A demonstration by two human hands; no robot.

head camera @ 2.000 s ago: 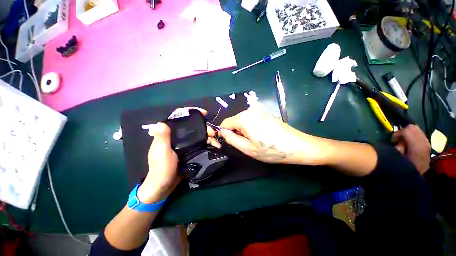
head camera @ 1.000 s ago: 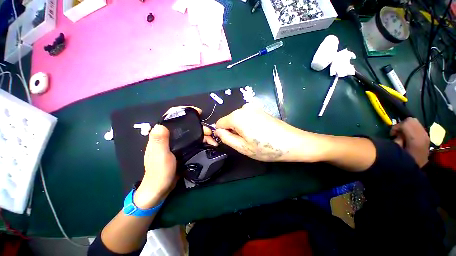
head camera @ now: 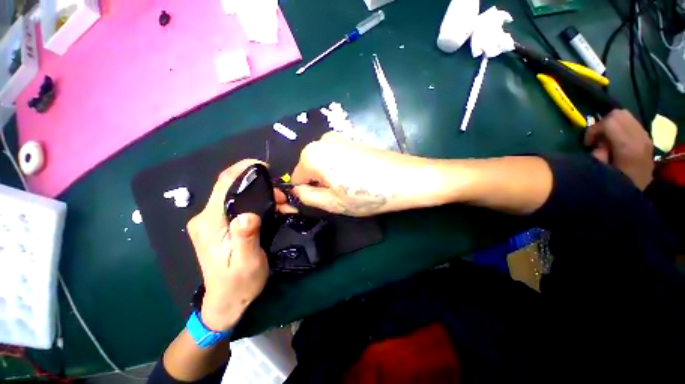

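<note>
My left hand (head camera: 229, 255), with a blue wristband, holds an open black hinged case (head camera: 251, 196) above the black mat (head camera: 161, 247). The lid is tilted up in my fingers and the other half (head camera: 299, 244) hangs to the right. My right hand (head camera: 330, 176) pinches something small and dark at the case's hinge side. A small yellow piece (head camera: 285, 178) and a thin wire (head camera: 267, 152) show beside its fingertips. The pinched part is too small to name.
Tweezers (head camera: 389, 105), a small screwdriver (head camera: 342, 43), a white bottle (head camera: 458, 24), crumpled tissue (head camera: 492, 32) and yellow-handled pliers (head camera: 562, 99) lie beyond the mat. White parts (head camera: 336, 117) lie at its far edge. Another person's hand (head camera: 621, 146) rests at right. A pink sheet (head camera: 150, 82) is upper left.
The view has shifted, so bench items sit further up and left. My left hand has turned the case, with its lid now more edge-on. The yellow piece now shows by my right fingertips.
</note>
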